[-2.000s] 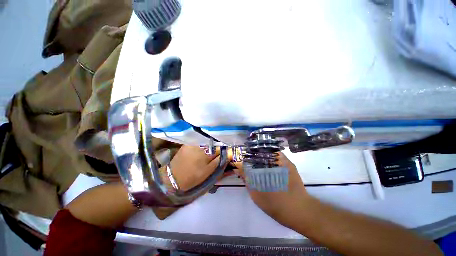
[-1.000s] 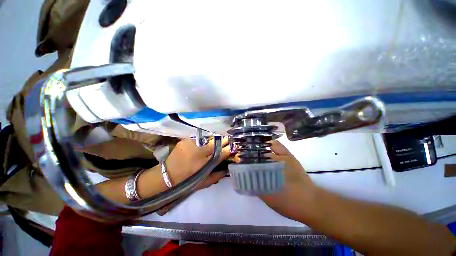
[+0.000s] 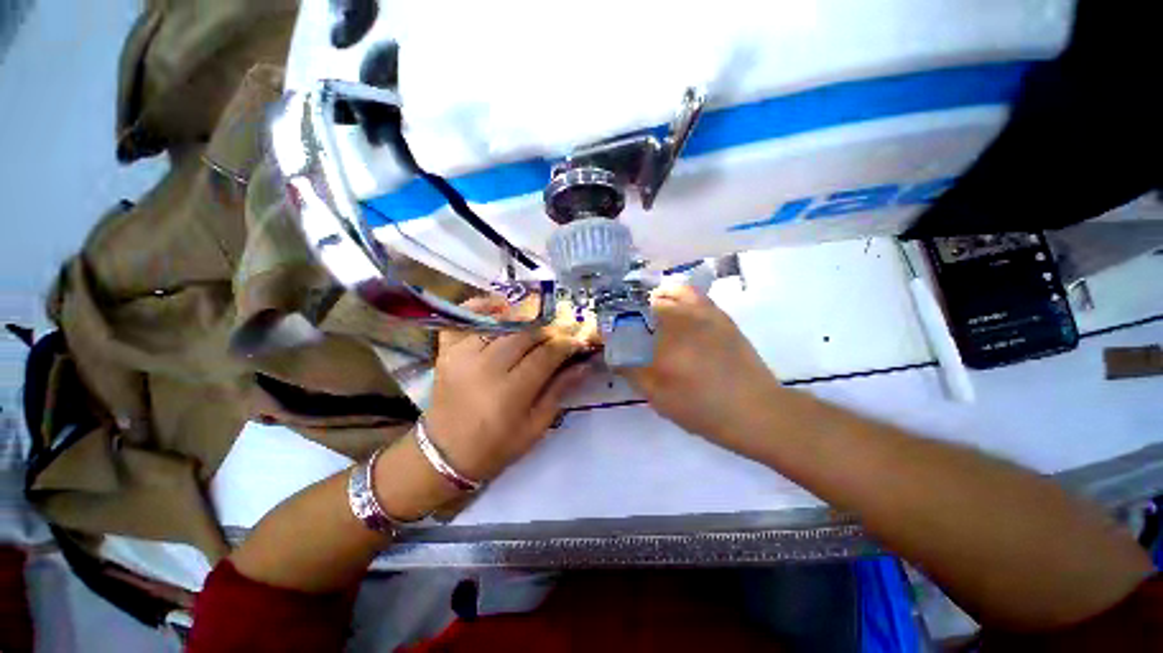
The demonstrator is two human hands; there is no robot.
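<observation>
The tan jacket lies bunched left of the sewing machine, and part of it runs under my left hand. My left hand lies with bent fingers on the cloth just left of the needle area. My right hand is close to the right of the grey-blue block, with its fingertips near the presser foot. The cloth edge between the hands is small and blurred, and I cannot tell whether the right fingers grip it. The shiny curved guard and tension dial are above the hands.
A black phone and a white stick-like strip lie to the right on the white table. The table's ruler-marked edge runs along the front. White cloth shows at the left. A blue bin is below.
The camera view has moved back from the machine head, so the dial and guard look smaller and both hands show more fully. Both hands remain beside the needle area.
</observation>
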